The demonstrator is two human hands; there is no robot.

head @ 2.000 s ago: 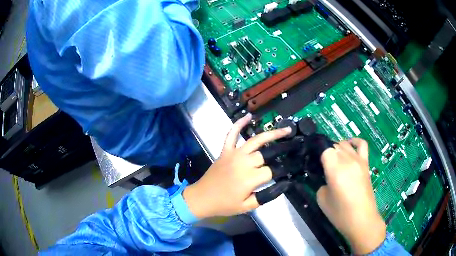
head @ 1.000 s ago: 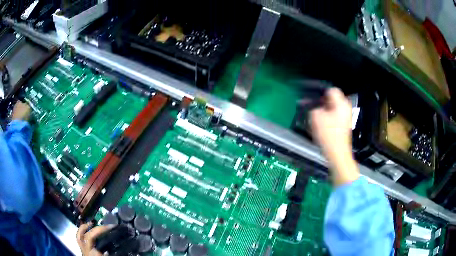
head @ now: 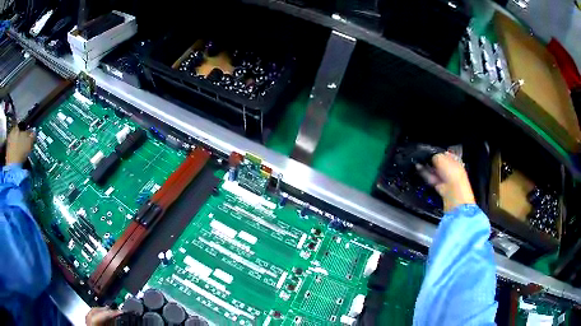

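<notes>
The green circuit board [head: 245, 255] lies in front of me with white slots and small parts on it. Several black cylindrical capacitors [head: 153, 300] stand close together at the bottom edge of the picture. My left hand [head: 102, 316] is beside them, mostly cut off by the picture's edge, so its grip is hidden. My right hand [head: 449, 177] reaches into a black bin [head: 411, 191] of loose dark parts beyond the rail. Its fingertips wear black coverings that merge with the dark parts, so what they hold cannot be told.
A pale metal rail [head: 331, 188] runs behind the boards. Reddish-brown side bars [head: 159, 207] separate my board from a second one at left, where another person's hand [head: 20, 144] is. More bins [head: 236, 95] stand behind the rail; a metal post [head: 323, 92] rises between them.
My view has swung to the right. My right hand has left the near board edge and moved across the rail into the bin. My left hand is now lower and mostly out of the picture.
</notes>
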